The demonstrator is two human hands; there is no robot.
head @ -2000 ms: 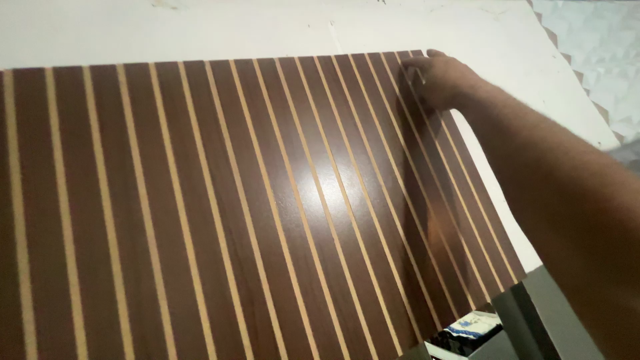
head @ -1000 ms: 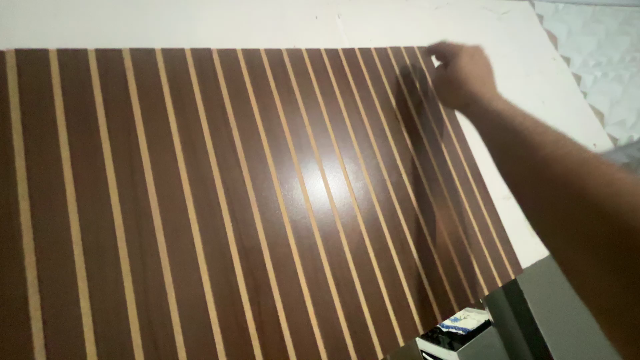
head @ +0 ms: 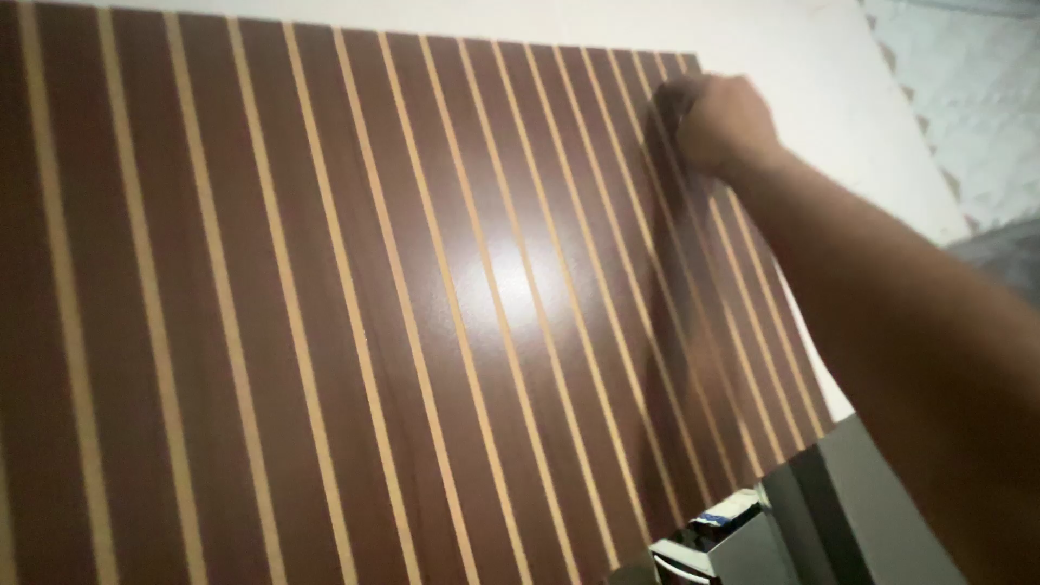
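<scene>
A large dark brown glossy panel [head: 366, 284] with light tan stripes fills most of the head view, and a bright light reflects near its middle. My right hand [head: 723, 122] is at the panel's upper right corner, its fingers curled down near the surface. The hand is blurred and its fingertips are partly hidden, so a grip on the panel cannot be made out. A dark reflection of the hand and arm runs down the panel's right part. My left hand is out of the frame.
Behind the panel lies a white flat surface [head: 821, 97]. A white textured, quilted-looking surface [head: 975, 114] is at the upper right. Below the panel's right edge are a grey box-like object [head: 747, 544] and a grey surface [head: 886, 496].
My right hand stays near the panel's upper right corner; its fingers now sit slightly below the top edge. The view has tilted a little.
</scene>
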